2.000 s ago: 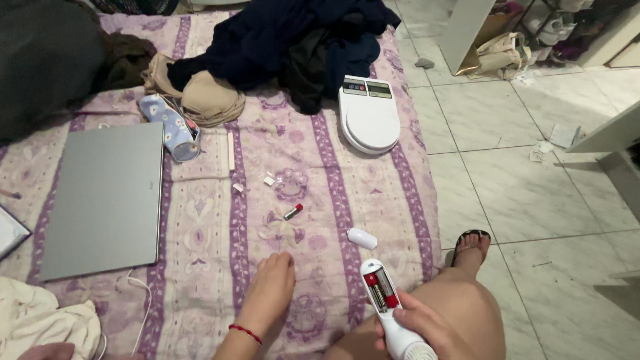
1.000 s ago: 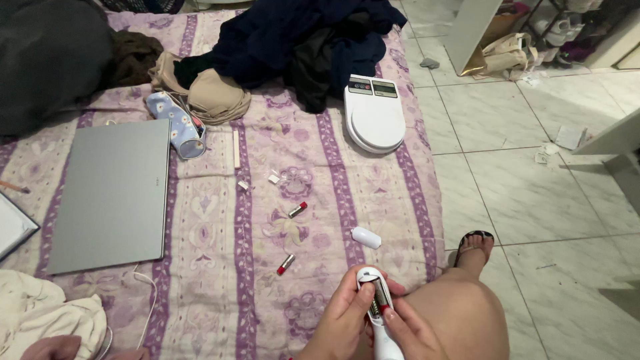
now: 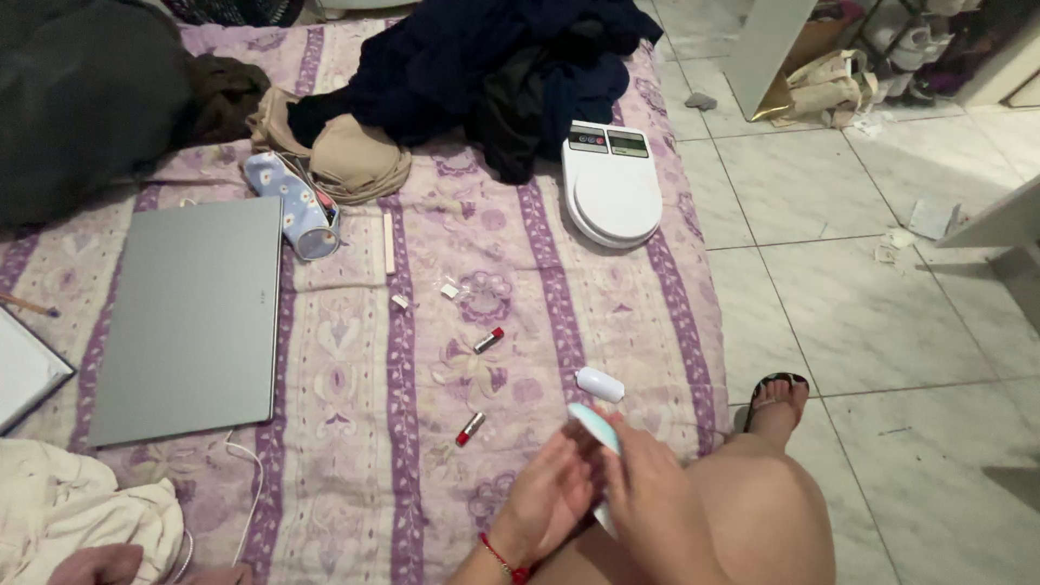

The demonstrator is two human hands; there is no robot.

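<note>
A white handheld device with a pale blue face (image 3: 595, 428) is gripped in my right hand (image 3: 658, 496), its battery side turned down and hidden. Under and beside it my left hand (image 3: 552, 479), with a red bracelet at the wrist, is cupped with the palm up; whether anything lies in it cannot be told. Just beyond the device a white battery cover (image 3: 600, 384) rests on the bedspread. To the left lie two red and black batteries, one farther off (image 3: 488, 340) and one nearer (image 3: 470, 429).
A white kitchen scale (image 3: 617, 187) stands near the bed's right edge. Left are a closed grey laptop (image 3: 195, 325), a blue floral pencil case (image 3: 284, 195) and a white cable (image 3: 258, 479). Dark clothes (image 3: 504, 73) and a beige bra (image 3: 349, 154) lie at the back.
A second battery came onto the bedspread between the first two frames. The device, earlier with its battery compartment facing up, is now turned over, and my left hand has opened beneath it.
</note>
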